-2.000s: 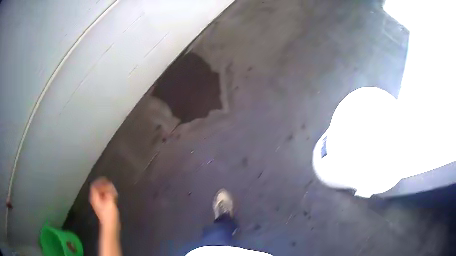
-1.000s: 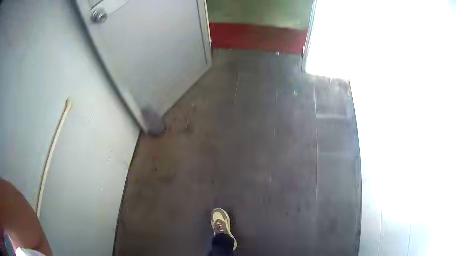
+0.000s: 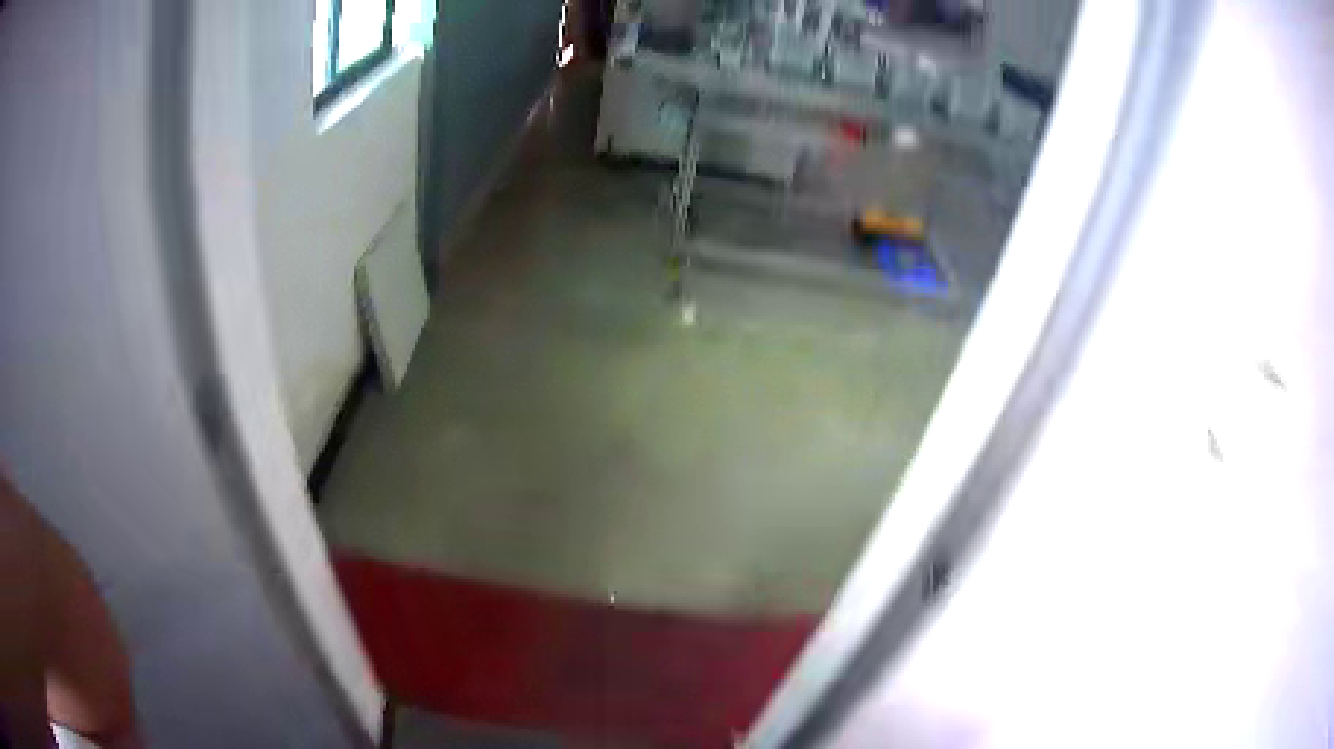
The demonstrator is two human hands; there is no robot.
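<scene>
A doorway with a pale frame (image 3: pixel 907 542) lies in front of me, with a dark red strip (image 3: pixel 578 651) across the floor at its threshold. Part of a bare arm (image 3: pixel 56 629) shows blurred at the lower left edge; its hand cannot be made out. My left hand is not in view. My right hand is not in view. Nothing held can be seen.
Beyond the doorway is a grey-green floor (image 3: pixel 629 410). A pale board (image 3: pixel 395 300) leans on the left wall below a window (image 3: pixel 356 51). A metal-framed table (image 3: pixel 805 271) stands at the back right, with a blue item (image 3: pixel 912 266) and a yellow-orange item (image 3: pixel 890 226) by it.
The view has moved from the dark washroom floor and past the grey door to the doorway. The hall beyond now shows. The hand and the green bucket seen at first are out of view.
</scene>
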